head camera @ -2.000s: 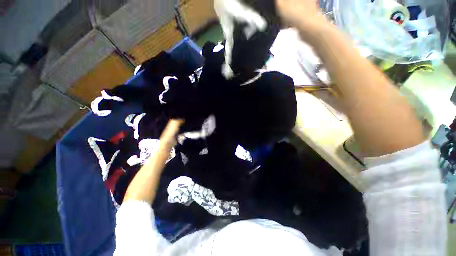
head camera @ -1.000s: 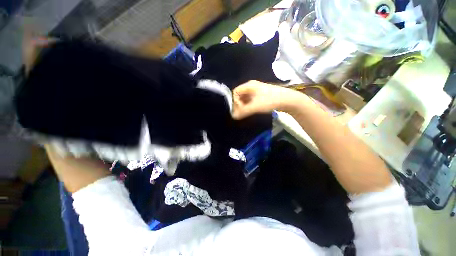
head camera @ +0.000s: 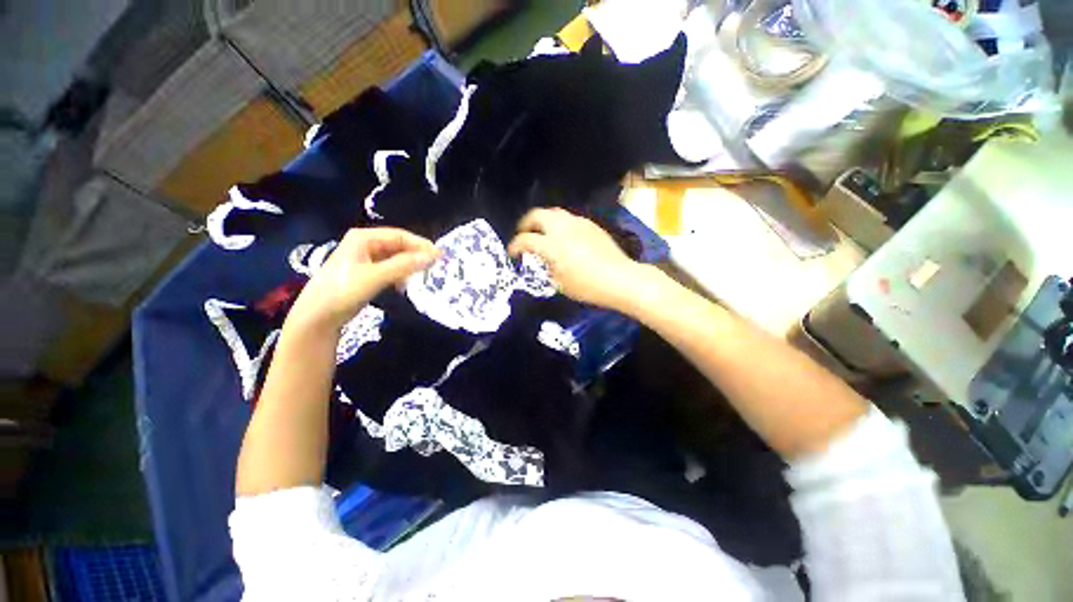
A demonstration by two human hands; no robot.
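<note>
A white floral lace panel (head camera: 473,280) lies over black garment pieces (head camera: 541,129) in front of me. My left hand (head camera: 374,268) pinches the panel's left edge between thumb and fingers. My right hand (head camera: 565,253) is at its right side, fingers curled on a narrower lace part beside the black cloth. A second lace strip (head camera: 488,456) lies on black cloth nearer my body. Narrow white lace edges show on the black pieces around.
A large blue bin (head camera: 194,406) holds the black pieces at left. The cream machine (head camera: 930,276) stands at right on the table, with a clear plastic bag (head camera: 930,53) behind it. Wrapped stacks (head camera: 177,118) stand beyond the bin.
The black garment held up at the left has come down onto the pile. Both hands have moved together around the lace panel, which now shows in the middle.
</note>
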